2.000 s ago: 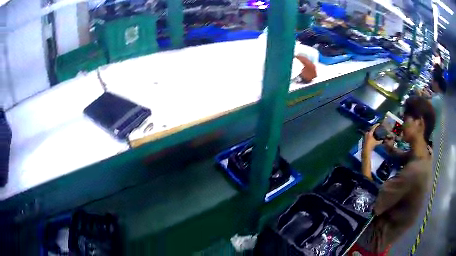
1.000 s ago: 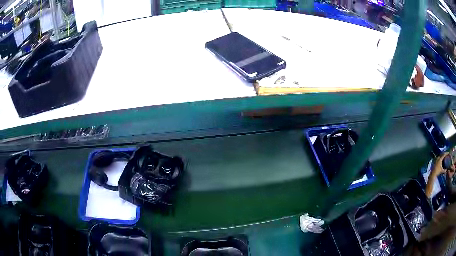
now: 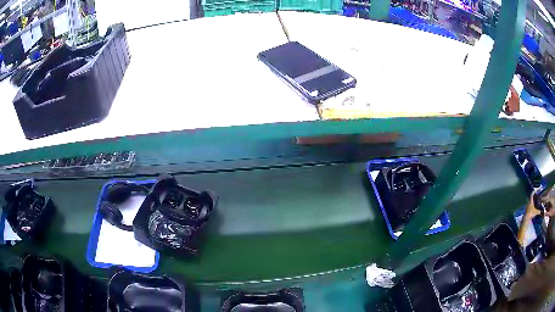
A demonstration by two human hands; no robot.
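Neither of my hands is in the picture. A blue tray [image 3: 156, 259] with a white liner [image 3: 118, 242] lies on the green belt at the left. Over-ear headphones [image 3: 114, 204] rest at its upper left. A black moulded tray [image 3: 176, 214] sits tilted over its right side and holds a shiny clear bag [image 3: 165, 230]. Another blue tray [image 3: 378, 194] on the belt at the right holds black items, partly hidden by a green post. Black moulded trays [image 3: 146, 294] stand along the near edge, cut off by the frame.
A white shelf [image 3: 201, 79] carries a large black bin [image 3: 76, 91] and a flat black device [image 3: 307, 70]. A green post [image 3: 471, 134] crosses the right side. A crumpled white cloth [image 3: 380, 275] lies near stacked trays [image 3: 456, 274]. A person's arm [image 3: 528, 222] shows at the right edge.
The view has swung left and down since the earliest frame, bringing in the large bin and left trays. Over the last second, the left blue tray has shifted slightly left in the picture.
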